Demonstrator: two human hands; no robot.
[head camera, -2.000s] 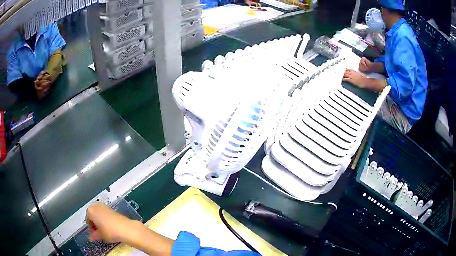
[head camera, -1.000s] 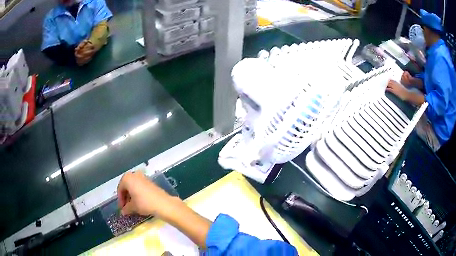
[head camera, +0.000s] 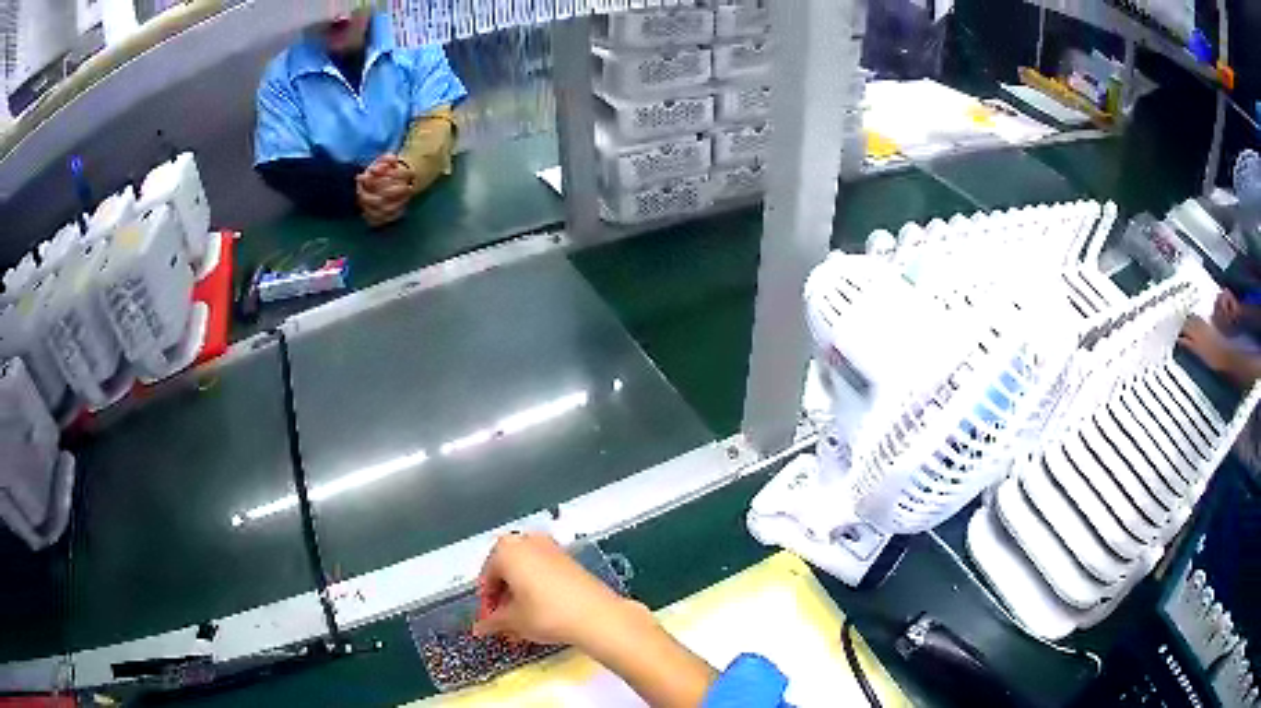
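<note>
My right hand (head camera: 533, 592) is over the shallow clear screw box (head camera: 463, 650), its fingers bent down and close together above the small dark and silvery screws. Whether a screw is between the fingertips cannot be seen. The box lies by the far edge of the white, yellow-edged work mat (head camera: 754, 622). The blue sleeve is cut off by the bottom edge. My left hand is not in view. The black electric screwdriver (head camera: 954, 650) lies right of the mat, with its black cord curving over the mat's right side.
An assembled white fan (head camera: 940, 443) stands beyond the mat, with slanting rows of white housings (head camera: 1093, 484) behind it. A pale metal rail (head camera: 664, 498) and a grey post (head camera: 795, 235) border the green conveyor (head camera: 456, 401). A person (head camera: 360, 118) sits across; another person's hand shows at right.
The view has swung left, so the scene sits further right in the picture and more white units show at left. My right hand stays over the screw box.
</note>
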